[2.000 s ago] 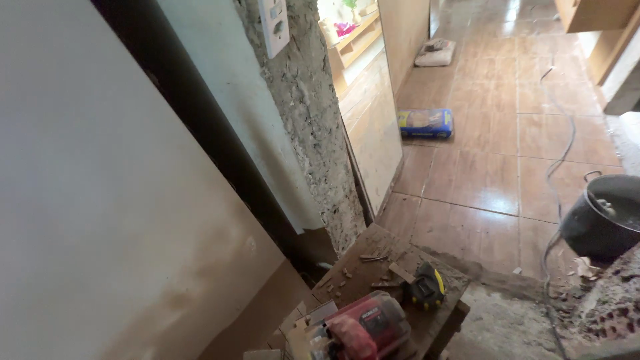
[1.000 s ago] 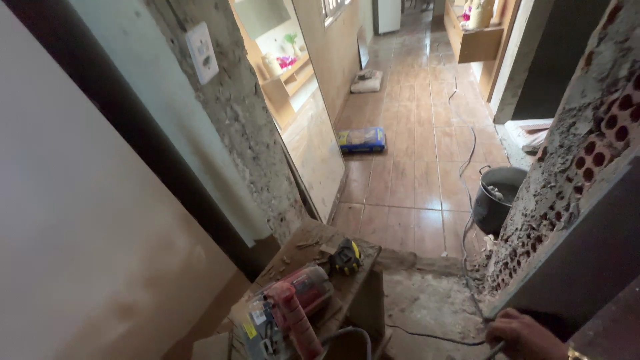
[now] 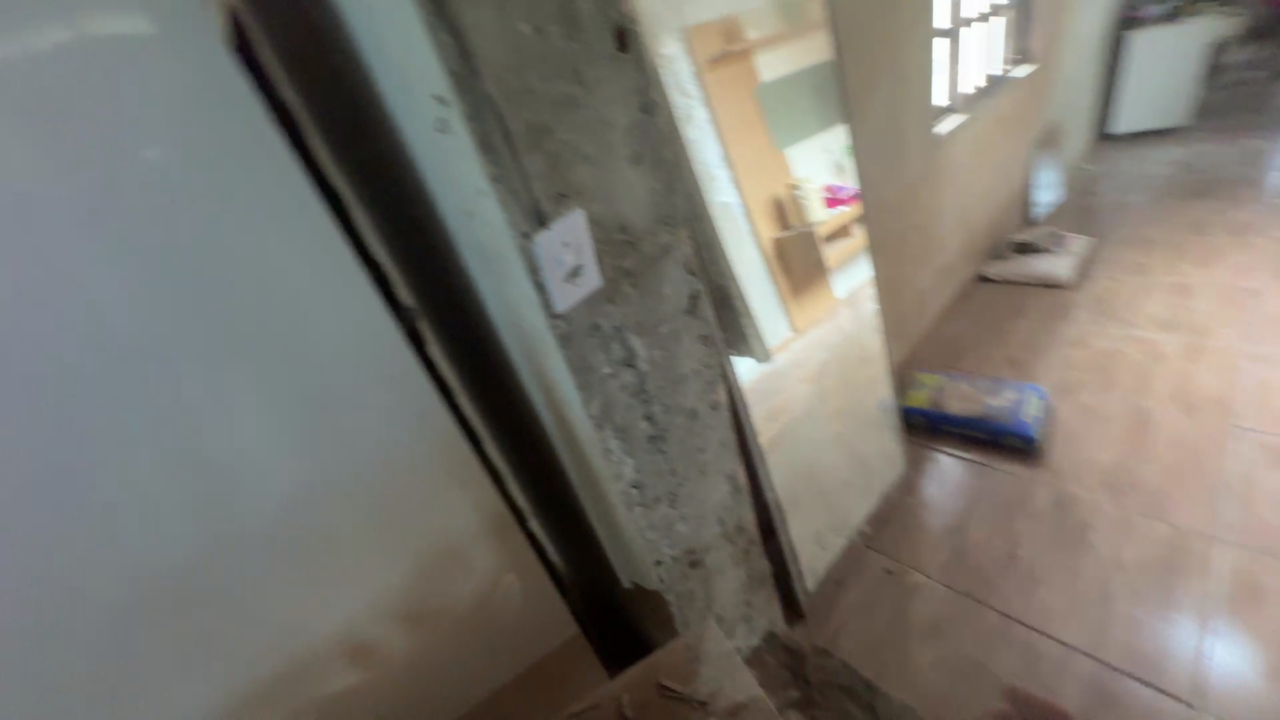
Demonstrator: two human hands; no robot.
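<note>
Neither hand shows clearly. At the bottom edge, right of centre, a blurred reddish-brown patch may be the top of my right hand (image 3: 1035, 704); what it holds or touches cannot be told. My left hand is out of view. Nearest in view is the corner of a wooden surface (image 3: 690, 680) with small debris on it, low in the picture. Above it rises a rough bare concrete wall edge (image 3: 650, 420) bearing a white electrical outlet plate (image 3: 568, 262). A tall mirror (image 3: 830, 440) leans just beyond that edge.
A large pale panel (image 3: 250, 400) fills the left side, beside a dark upright strip (image 3: 440, 270). On the tiled floor (image 3: 1130, 500) lie a blue and yellow bag (image 3: 975, 408) and, farther back, a pale bag (image 3: 1040, 258). A barred window (image 3: 975, 50) is at upper right.
The view has swung up and left. The red power tool, the yellow and black tape measure and the bucket, seen one second ago, are out of view. The hand at lower right no longer shows clearly.
</note>
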